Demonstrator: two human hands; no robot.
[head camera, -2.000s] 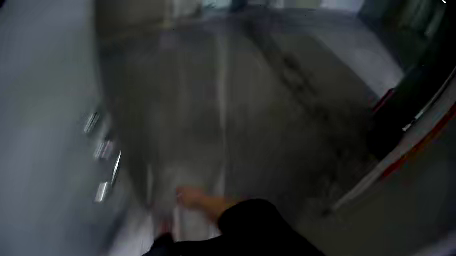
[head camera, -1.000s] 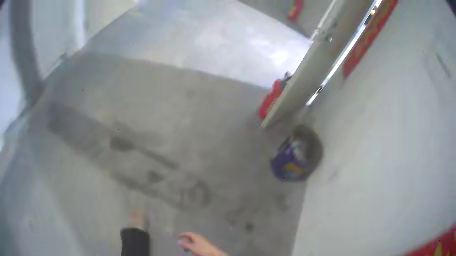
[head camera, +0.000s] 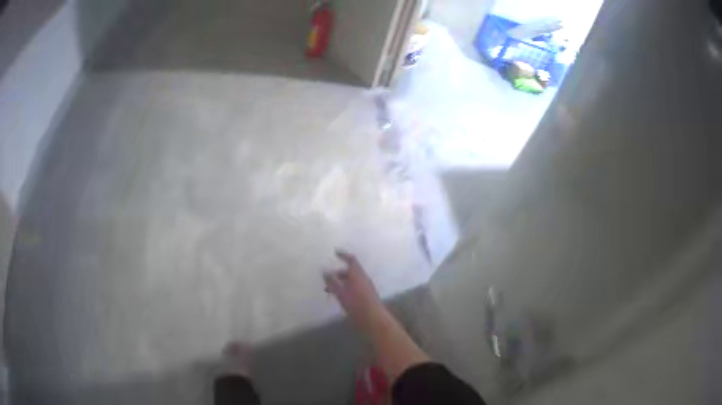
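Observation:
My right hand (head camera: 352, 286) is out in front at the lower middle, over the grey floor (head camera: 198, 206). Its fingers are apart and nothing shows in it. My left hand (head camera: 239, 354) is low in the picture, small and blurred, just beyond a dark sleeve. Its fingers cannot be made out. Neither hand touches anything that I can see.
A large pale door-like panel (head camera: 625, 206) with a metal handle (head camera: 494, 320) fills the right. Beyond a bright opening lies a blue basket (head camera: 534, 54). A red fire extinguisher (head camera: 319, 30) stands at the top by a wall. A red thing (head camera: 370, 385) shows at the bottom.
The view has moved on: the bucket-like container is gone, and the bright opening and handle have come in. My right hand reaches farther forward. My left hand stays low.

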